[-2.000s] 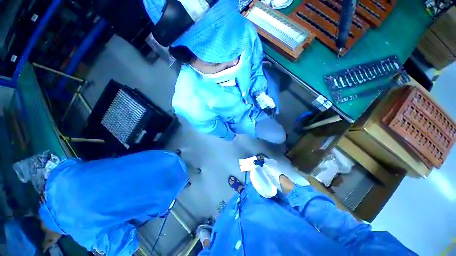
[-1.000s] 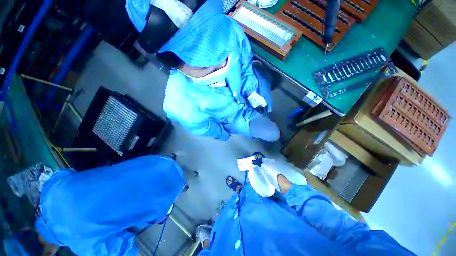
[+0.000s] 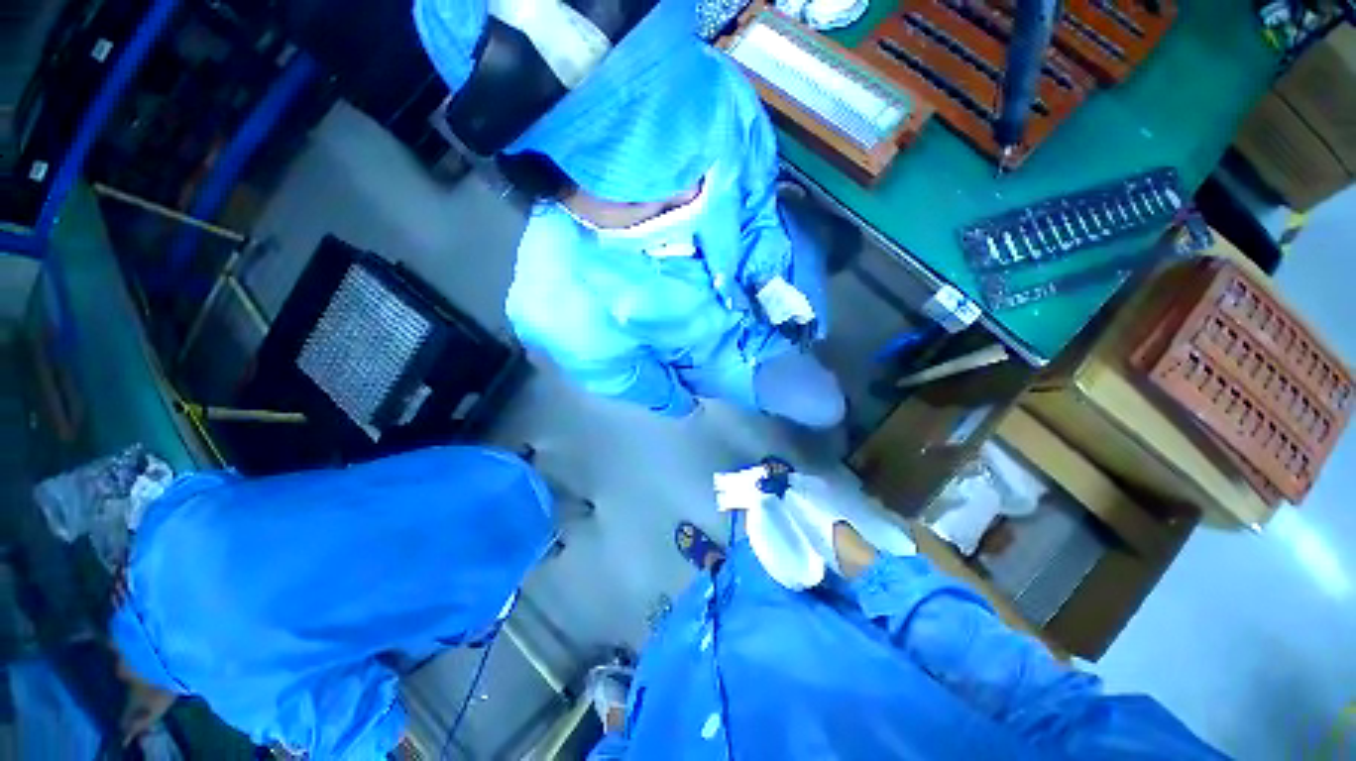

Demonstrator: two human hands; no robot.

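My right hand [image 3: 791, 538] shows in front of my blue coat at the lower middle, in white glove fabric with a bare wrist and blue sleeve behind it. The white shapes spread in two lobes, and the fingers are not distinct. A small white piece [image 3: 736, 488] lies at their upper left; whether the hand holds it I cannot tell. My left hand cannot be made out.
A person [image 3: 654, 283] in light blue sits ahead; another in blue [image 3: 342, 580] bends at left. A green bench [image 3: 952, 223] holds orange-brown fixtures [image 3: 967, 67] and a dark slotted strip [image 3: 1078, 220]. Open carton [image 3: 1108, 587], stacked orange-brown trays [image 3: 1257, 372] at right; black bin [image 3: 476, 357] at left.
The view swung slightly and came back, so the bench and cartons shifted in the picture. My right hand has stayed almost still. The seated person's head has tilted slightly.
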